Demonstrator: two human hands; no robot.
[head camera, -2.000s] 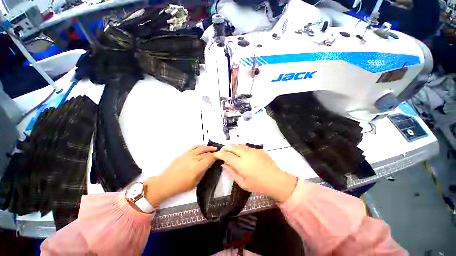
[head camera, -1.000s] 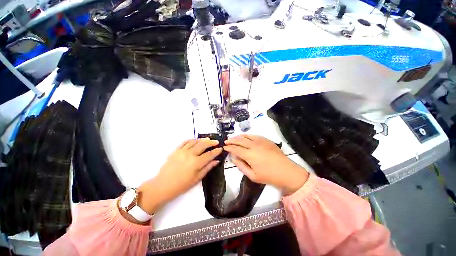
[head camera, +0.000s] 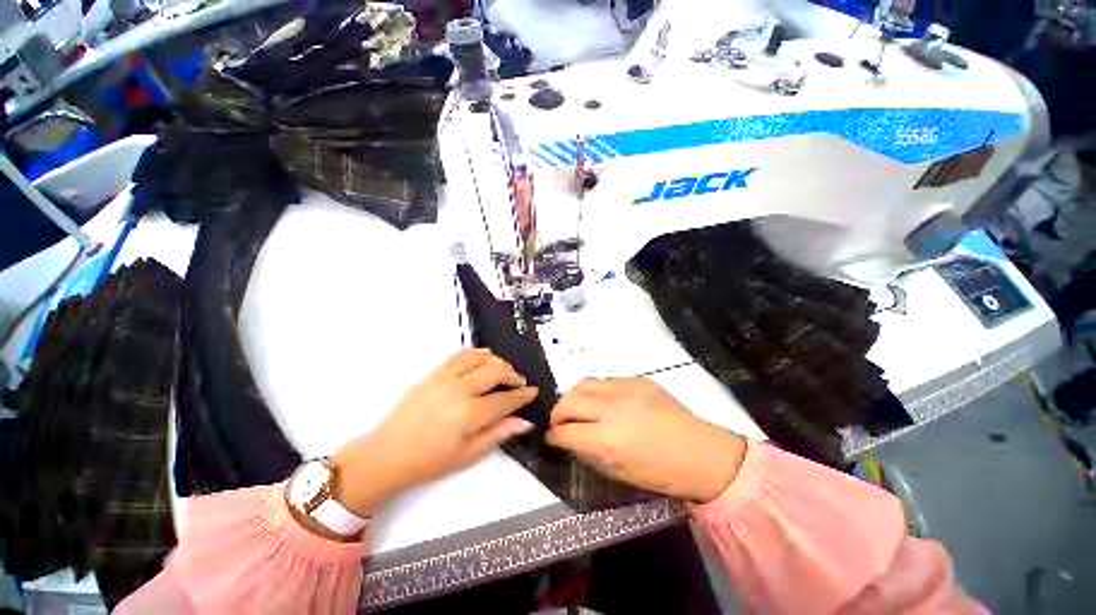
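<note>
A dark plaid strip (head camera: 511, 336) lies under the presser foot (head camera: 529, 315) of the white sewing machine (head camera: 769, 168). Its narrow dark end points away behind and left of the needle, and its near end spreads toward the table's front edge. My left hand (head camera: 439, 421) rests on the strip's left edge, fingertips on the cloth. My right hand (head camera: 643, 435) holds the strip's right side, fingers bent and thumb side hidden. The fingertips of both hands are close together, in front of the foot.
A stack of plaid pieces (head camera: 757, 324) lies under and beside the machine arm. A curved pile of dark strips (head camera: 222, 348) and a fanned stack (head camera: 102, 408) lie left. A bunched plaid bundle (head camera: 349, 132) is behind. A control panel (head camera: 986, 294) is at right.
The strip has moved away past the needle, so its dark end shows behind the foot. Its near loop has opened out. Both hands have moved toward the front edge.
</note>
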